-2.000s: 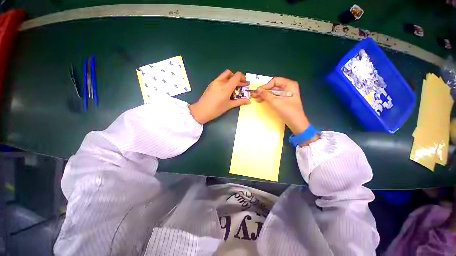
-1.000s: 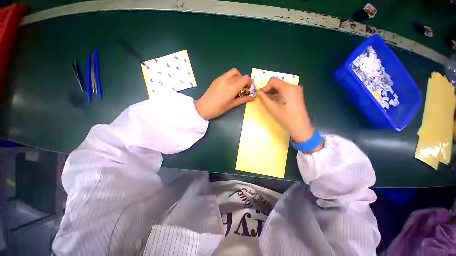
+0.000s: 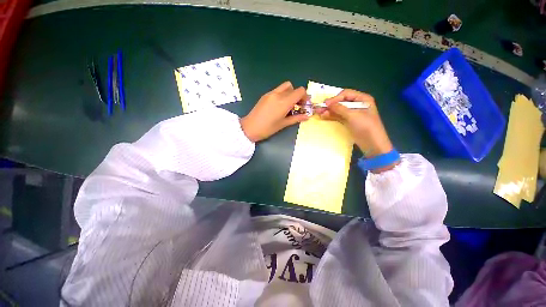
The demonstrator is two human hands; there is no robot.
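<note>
My left hand (image 3: 275,113) holds a small electronic module (image 3: 301,109) between thumb and fingers, above the upper part of the yellow release paper sheet (image 3: 320,162). My right hand (image 3: 358,120) grips pale tweezers (image 3: 354,105), whose tip points left and meets the module. The fingers hide much of the module, and I cannot tell whether the tip holds a white piece. A blue wristband (image 3: 379,160) is on my right wrist. White bits lie near the sheet's top edge.
The white-faced sticker sheet (image 3: 208,84) lies left. Two blue pen-like tools (image 3: 116,83) and a dark tool (image 3: 96,81) lie farther left. The blue parts bin (image 3: 486,123) and spare yellow sheets (image 3: 518,153) are right. Modules (image 3: 453,23) sit beyond the rail (image 3: 335,12). Pink cloth (image 3: 509,282) shows lower right.
The tweezers have turned so that their white shaft shows pointing right again from my right hand. Both hands stay together at the module. Modules beyond the rail have shifted right. The view has shifted slightly.
</note>
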